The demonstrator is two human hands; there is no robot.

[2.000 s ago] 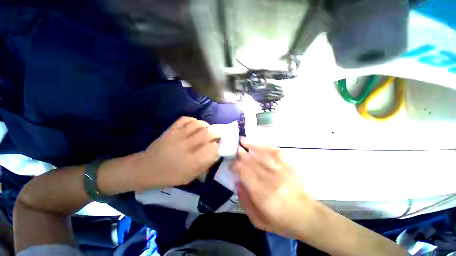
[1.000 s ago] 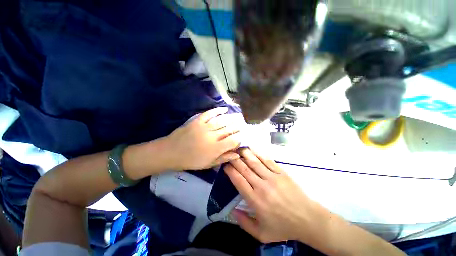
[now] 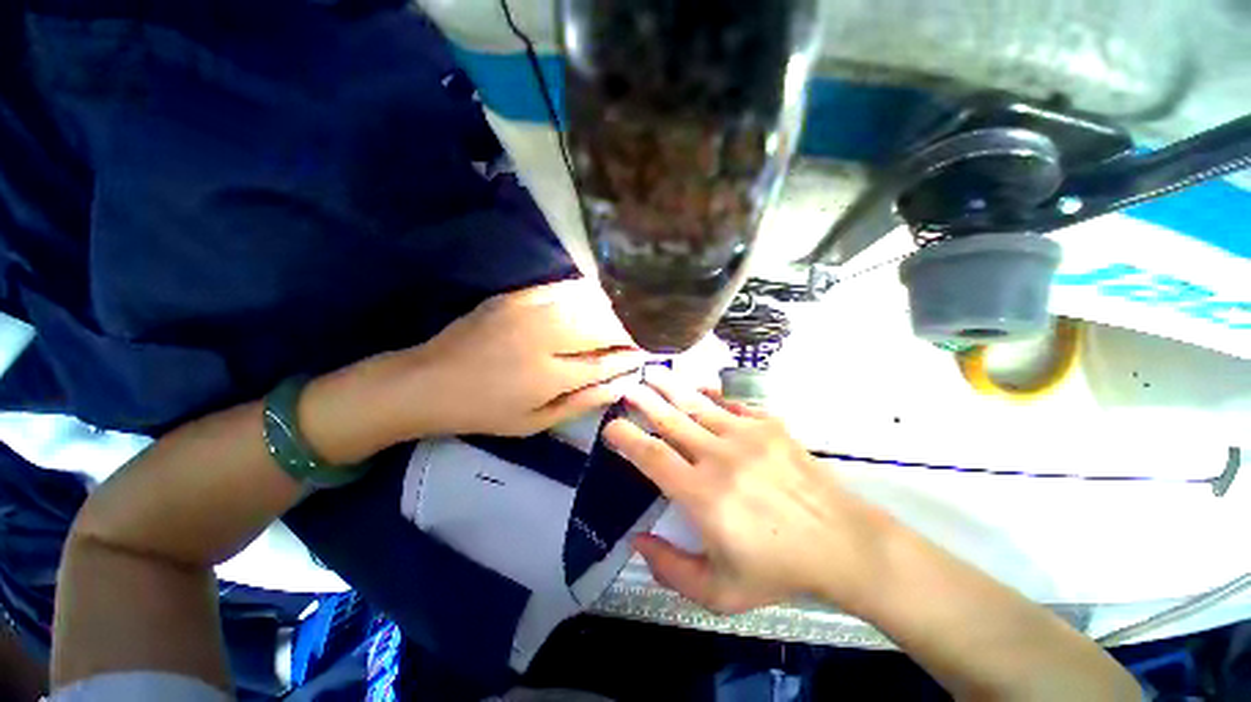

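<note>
My left hand [image 3: 528, 359] lies flat on the cloth just left of the needle area, fingers pointing right. My right hand [image 3: 734, 494] lies on the cloth close to it, fingertips on a narrow navy piece [image 3: 604, 510] with a pointed lower end. White pocket cloth [image 3: 494, 505] with a stitched edge shows below my left hand. Navy garment cloth [image 3: 275, 206] is heaped to the left. The sewing machine's dark shiny column [image 3: 686, 178] hides the needle and foot. Neither hand is visibly closed on the cloth.
The white machine head with a blue stripe [image 3: 878, 124] fills the top. A grey round knob [image 3: 982, 288] hangs at the upper right. A yellow scissor loop [image 3: 1029, 370] lies behind it. A dark guide line [image 3: 1015, 473] crosses the bed. A ruler strip [image 3: 768, 621] runs along the front edge.
The view has shifted, bringing the machine column and knob over the bed. Both hands went from pinching cloth near the foot to lying flatter on it. The navy piece now shows more fully.
</note>
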